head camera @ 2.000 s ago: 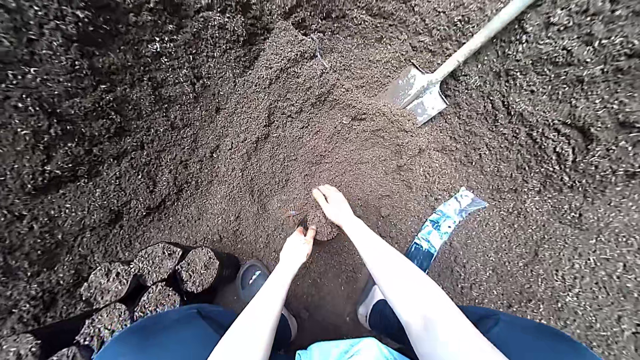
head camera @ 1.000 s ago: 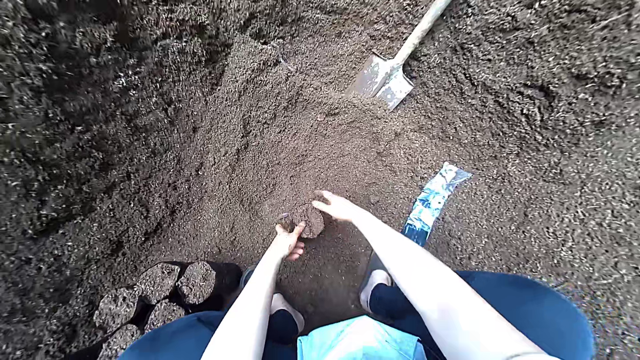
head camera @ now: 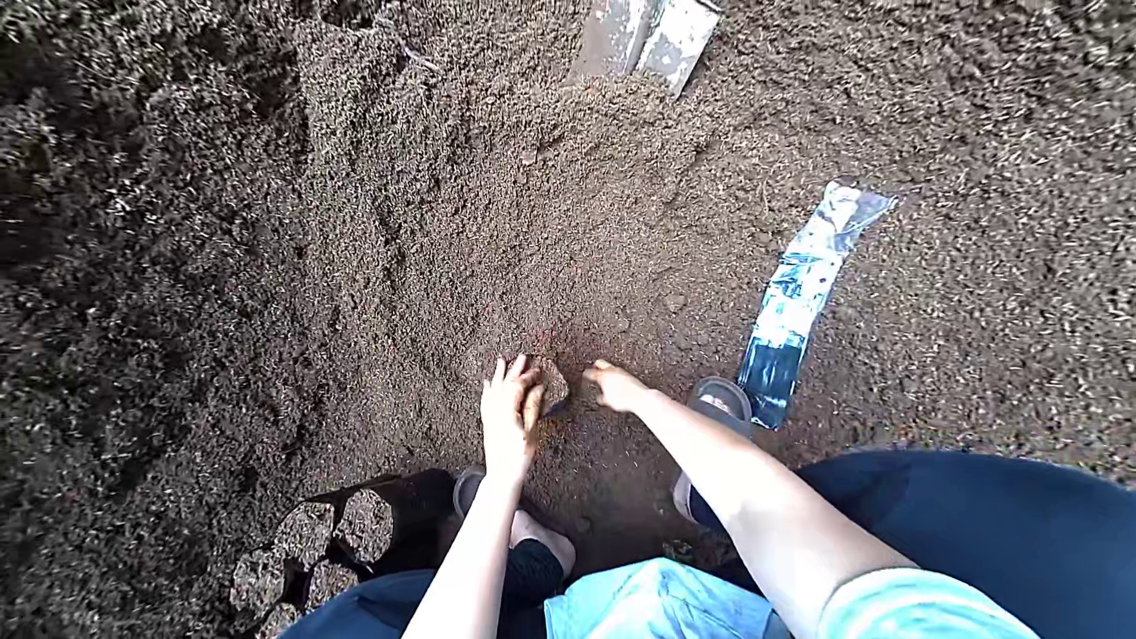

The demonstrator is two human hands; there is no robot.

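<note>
My left hand (head camera: 513, 401) grips the side of a soil-filled black nursery bag (head camera: 552, 388), whose round, soil-covered top faces up between my hands. Just to the right, my right hand (head camera: 612, 385) is apart from the bag, its fingers curled low over the loose soil (head camera: 568, 257); whether it holds anything cannot be made out. Beyond my right foot lies a strip of flat, shiny plastic bags (head camera: 799, 297), clear and bluish at the far end and dark at the near end.
Several filled black nursery bags (head camera: 366, 525) lie stacked at the lower left, beside my left foot (head camera: 543, 540). A shovel blade (head camera: 648, 40) rests on the soil at the top. Heaped soil (head camera: 151, 266) rises on the left. My right sandal (head camera: 723, 404) is near the plastic strip.
My right hand has come away from the filled bag, which it touched a second ago. My left hand has stayed on it. The view has shifted, leaving the shovel's handle out of frame.
</note>
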